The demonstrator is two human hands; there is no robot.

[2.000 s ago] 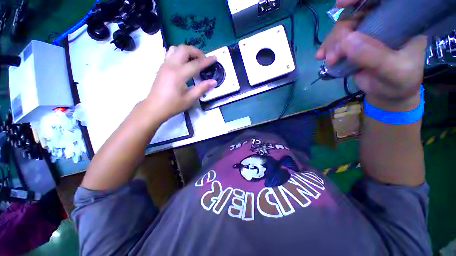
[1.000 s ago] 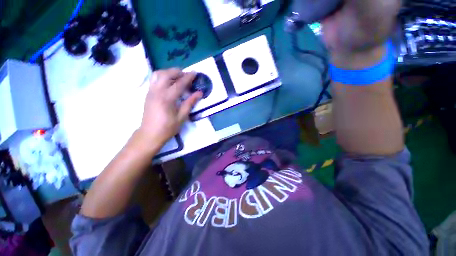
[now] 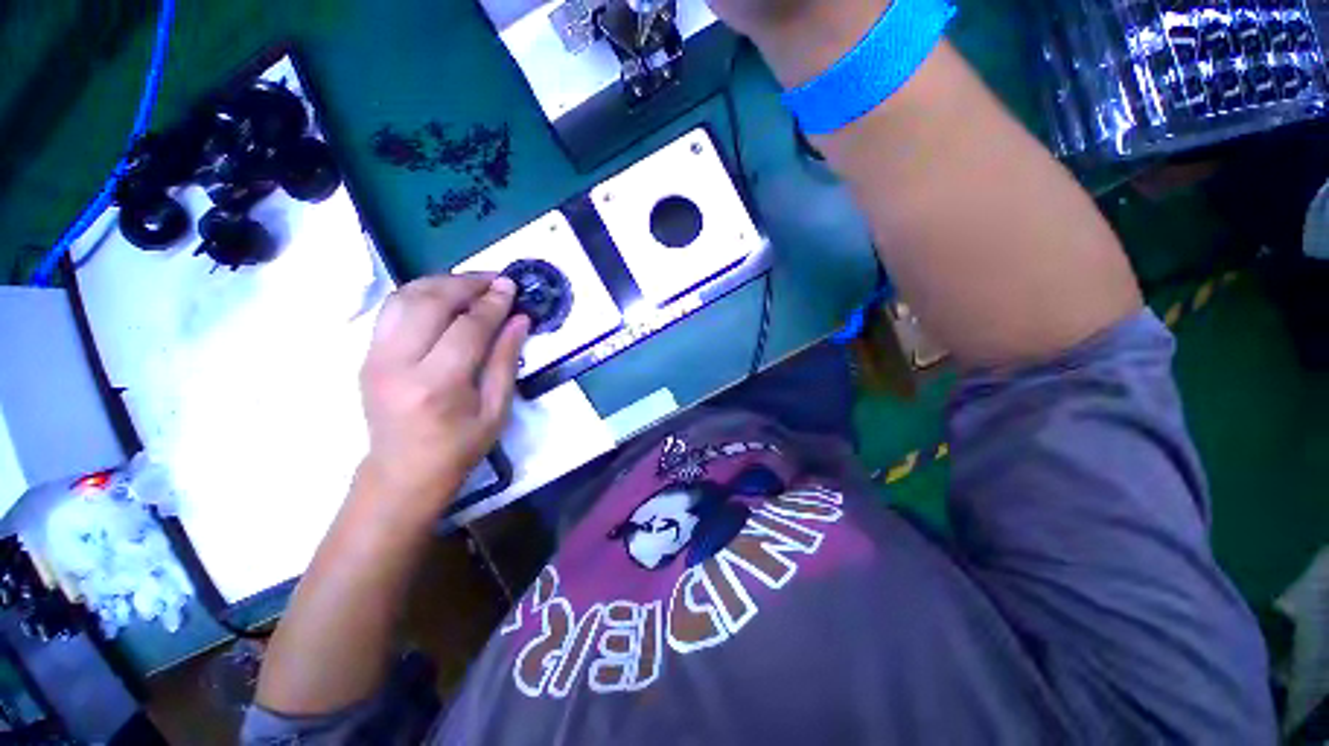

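Note:
The assembly fixture (image 3: 583,324) lies on the green bench, with two white square plates side by side. A round black housing (image 3: 539,296) sits in the hole of the left plate. The right plate (image 3: 713,165) shows a dark round hole. My left hand (image 3: 445,379) is at the left plate, with its thumb and fingertips at the housing's left edge. My right hand (image 3: 773,12) is cut off by the top edge, above the blue wristband (image 3: 870,69). Its fingers and whatever they hold are out of the picture.
A white box with a metal mechanism (image 3: 641,44) stands behind the fixture. Small black parts (image 3: 464,158) lie behind the left plate. The white mat (image 3: 248,394) bears black housings (image 3: 233,161) at its far end. A pile of translucent-white parts (image 3: 110,554) is at left, a clear blister tray (image 3: 1195,66) at right.
The view has shifted, so the bench shows further left. My right hand has moved up and left towards the white box, and the driver has left the picture. My left hand stays at the housing.

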